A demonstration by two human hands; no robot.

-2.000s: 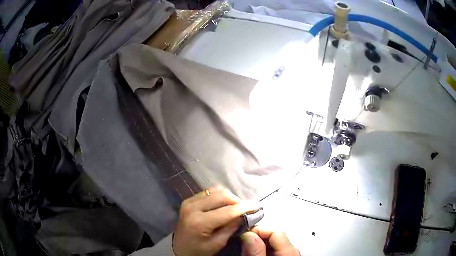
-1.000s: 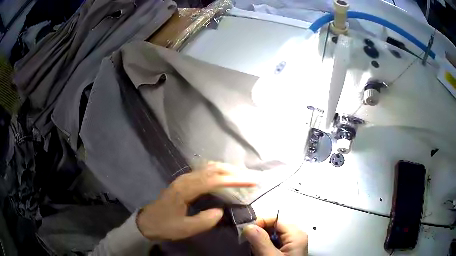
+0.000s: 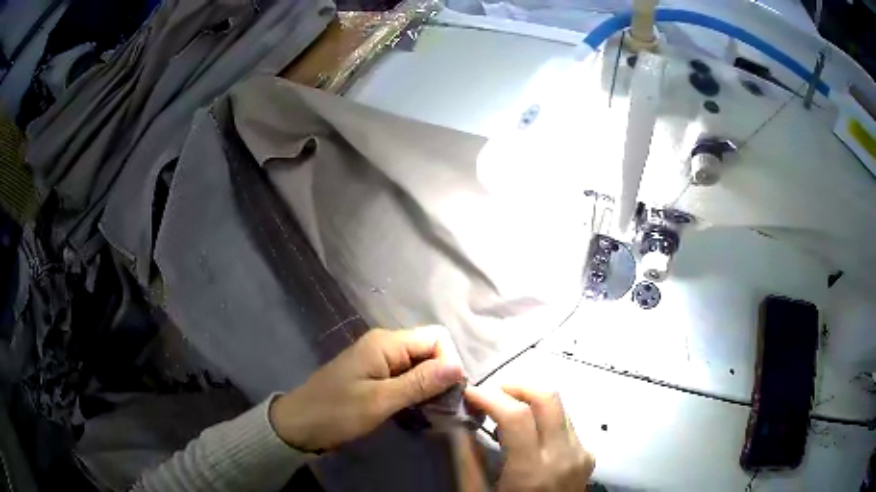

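Observation:
A large taupe-grey garment panel spreads from the left across to the machine. A darker brown-grey band with pale stitch lines runs down it towards my hands. My left hand pinches the band's end between thumb and fingers at the bottom centre. My right hand is at the same folded end, its fingertips touching my left fingertips. Its lower part is blurred, and whether it also holds a small tool cannot be told. A dark thread runs from the cloth's corner towards the needle area.
The white sewing machine head stands at upper right under strong glare, with a tension knob. A blue hose arches behind. A black phone lies at right. More grey cloth is heaped at left.
My left hand has closed from a flat, spread pose into a pinch on the band's end. My right hand has moved slightly up and left to meet it. The view has shifted slightly.

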